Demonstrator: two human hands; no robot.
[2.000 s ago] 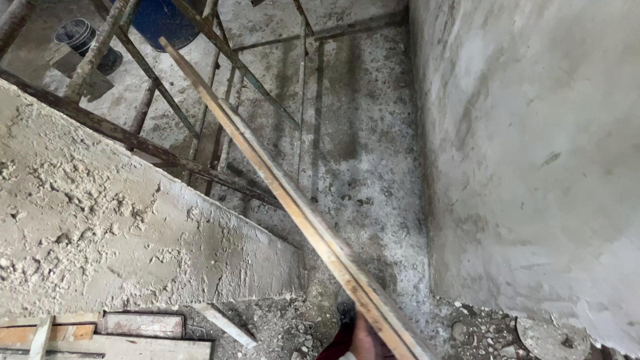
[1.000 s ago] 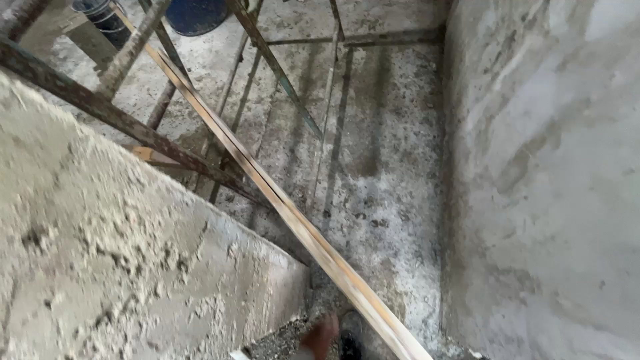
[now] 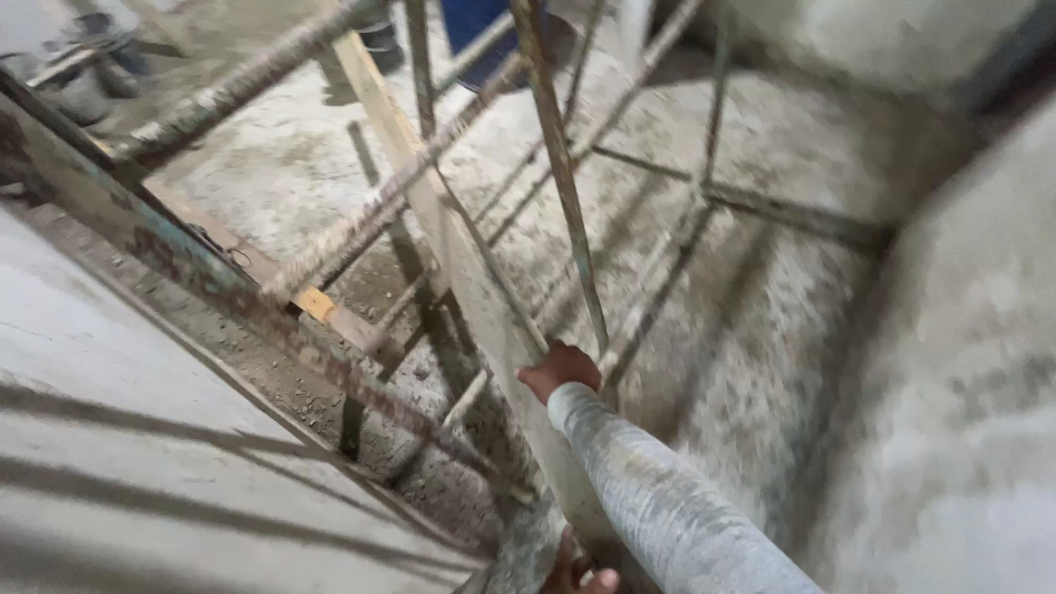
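A long wooden board (image 3: 487,305) slants from the upper left down to the bottom centre, its flat face turned up. My right hand (image 3: 561,371), at the end of a grey, stained sleeve, grips the board's right edge around its middle. At the bottom edge of the view, my left hand (image 3: 577,569) is beside the lower part of the board, thumb and fingers partly visible; the rest is cut off, and its hold is unclear. The board's upper part passes among the rusty metal tubes of a scaffold frame (image 3: 561,148).
A plastered wall (image 3: 957,371) rises at right; a pale ledge (image 3: 165,429) lies at lower left beside a rusty scaffold rail (image 3: 223,280). Beyond the tubes are a blue barrel (image 3: 483,33), a dark bucket (image 3: 379,45) and several containers (image 3: 91,87) on the rough concrete floor (image 3: 742,330).
The view has swung and the scaffold fills more of it. My right forearm and hand now show on the board, whose flat face is visible where its narrow edge showed before.
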